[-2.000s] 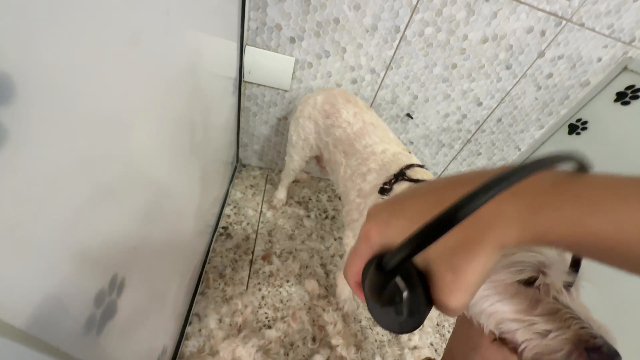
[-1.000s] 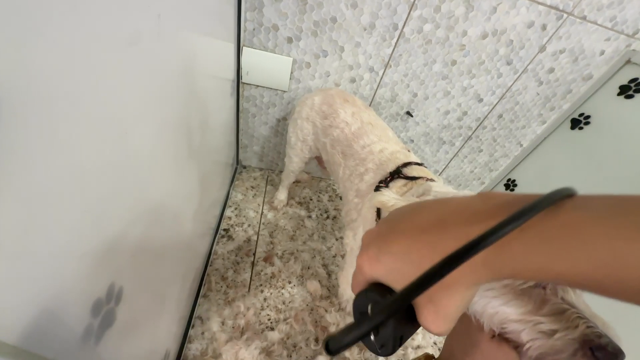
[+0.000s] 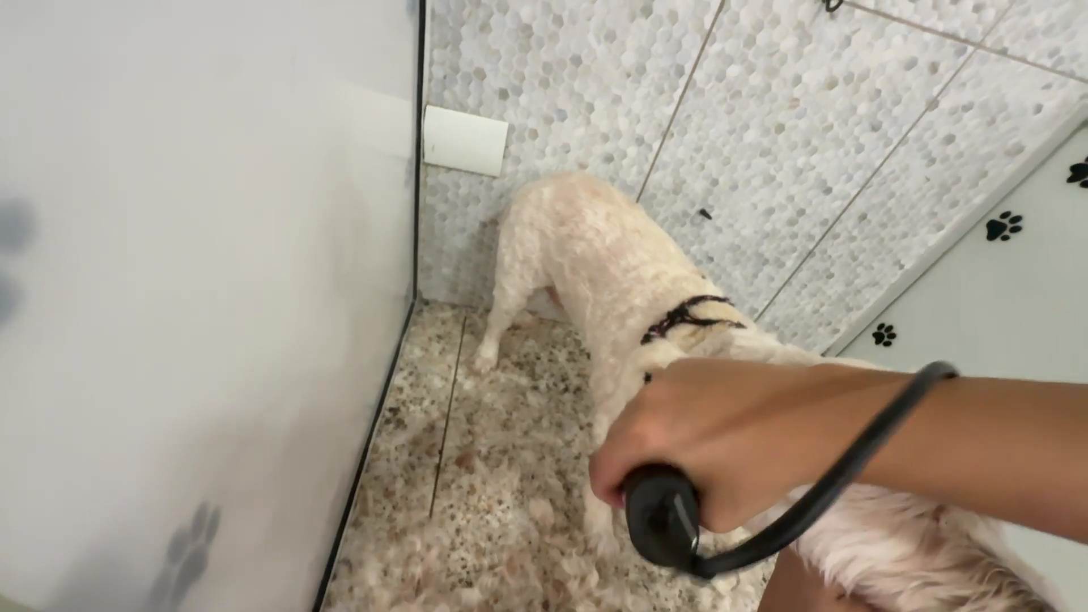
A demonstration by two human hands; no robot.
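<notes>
My right hand is closed around the black body of a corded electric clipper, whose cutting end is hidden. Its thick black cord loops up over my wrist. Beneath and beyond the hand stands a white dog with a closely cut coat, its rump away from me, wearing a thin dark collar. Longer shaggy fur shows below my forearm, at the dog's head end. Bare skin at the bottom edge may be part of my left hand or arm; its fingers are not visible.
Cut fur lies over the speckled floor. A frosted panel with a dark edge stands at the left, a hexagon-patterned tiled wall behind the dog. A pale panel with black paw prints is at the right.
The clipper's cord, which crossed in front of the hand one second ago, now hangs below it and loops over the wrist. The dog's muzzle, visible at lower right before, no longer shows clearly.
</notes>
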